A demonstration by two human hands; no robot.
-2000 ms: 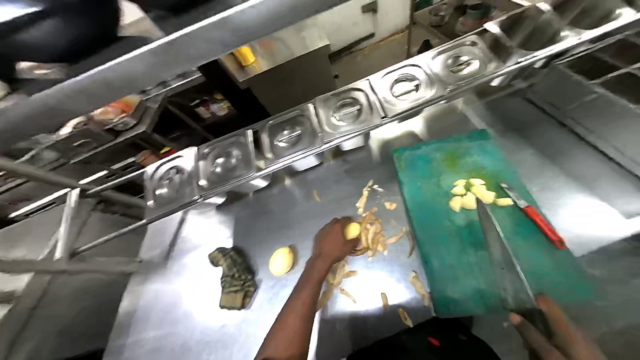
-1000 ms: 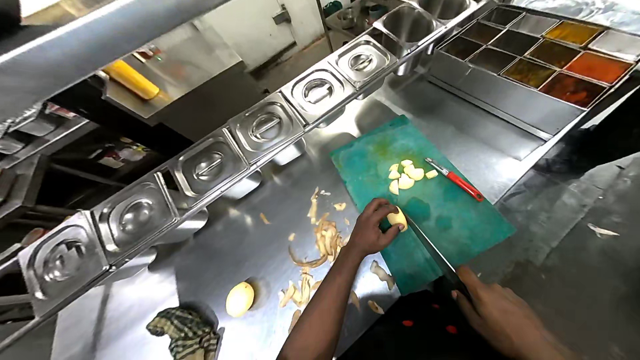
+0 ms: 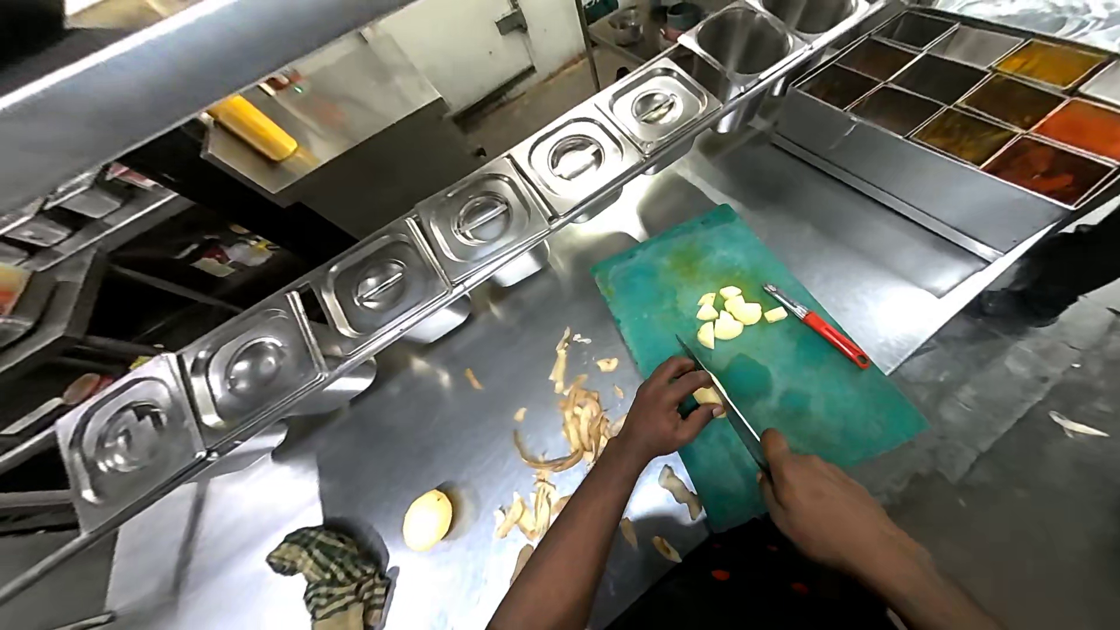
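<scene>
On the green cutting board (image 3: 814, 411), my left hand (image 3: 669, 407) grips a peeled potato (image 3: 707, 398), partly hidden by its fingers. My right hand (image 3: 801, 490) holds a kitchen knife (image 3: 731, 402) by the handle, its blade against the potato's right side. Beyond the blade lie several cut potato pieces (image 3: 728, 322). Right of them rests a peeler with a red handle (image 3: 831, 337). A whole peeled potato (image 3: 428, 520) sits on the steel table, left of a scattering of peelings (image 3: 582, 424).
A crumpled checked cloth (image 3: 337, 573) lies at the table's lower left. A rail of lidded steel containers (image 3: 481, 219) runs diagonally behind the work area. At the upper right stands a rack of spice compartments (image 3: 971, 105). Floor shows at the right.
My left hand has brought the potato from beside the peelings onto the board. The knife, earlier lying pointed at the cut pieces, is now at the potato. The view has shifted right.
</scene>
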